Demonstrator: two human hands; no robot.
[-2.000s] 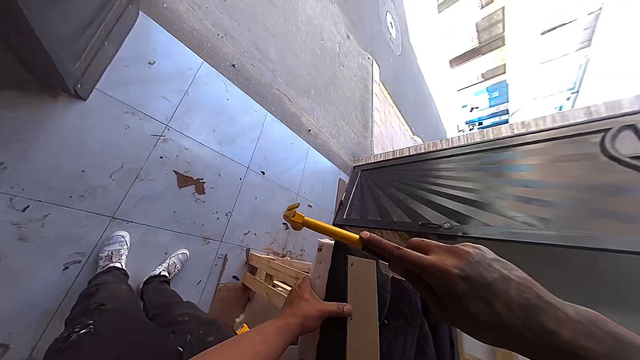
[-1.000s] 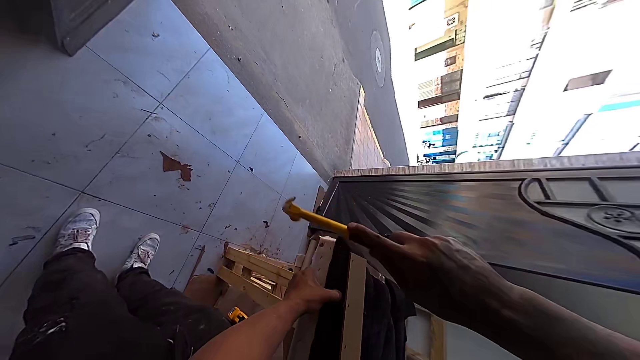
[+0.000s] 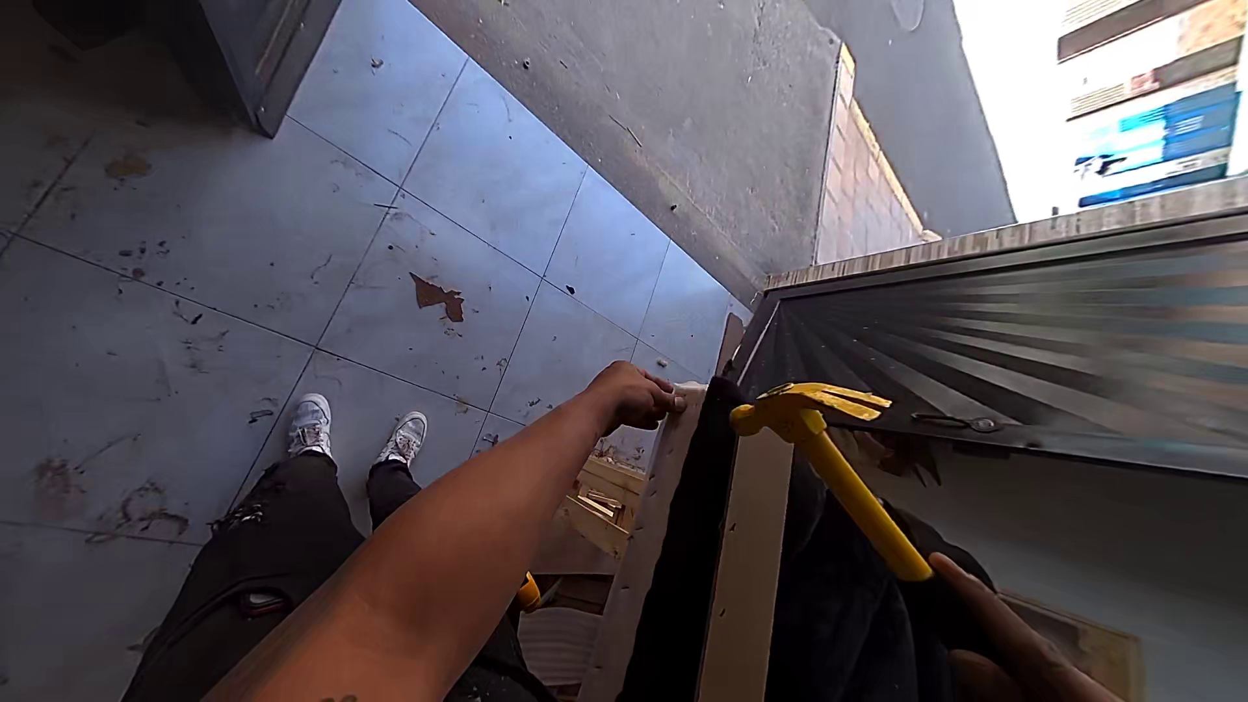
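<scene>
My right hand (image 3: 994,634), at the lower right and partly cut off, grips the dark handle of a yellow claw hammer (image 3: 848,478). The hammer's head is over the upper end of a pale flat strip (image 3: 751,575), whose material I cannot tell. Black fabric (image 3: 682,546) lies along both sides of this strip. My left hand (image 3: 634,398) has its fingers closed at the top end of a pale padded edge (image 3: 653,507), left of the fabric. Whether it pinches that edge or something small there is unclear.
A wooden frame (image 3: 609,487) and a yellow-and-black tool (image 3: 528,592) are low beside my legs. A dark metal door panel (image 3: 975,361) stands at the right. Torn brown scrap (image 3: 439,297) lies on the tiled floor (image 3: 224,273). A dark cabinet-like object (image 3: 263,58) is upper left.
The hammer has swung from pointing left to standing over the pale strip. My left hand has moved from the side of the strip to the far end of the padded edge.
</scene>
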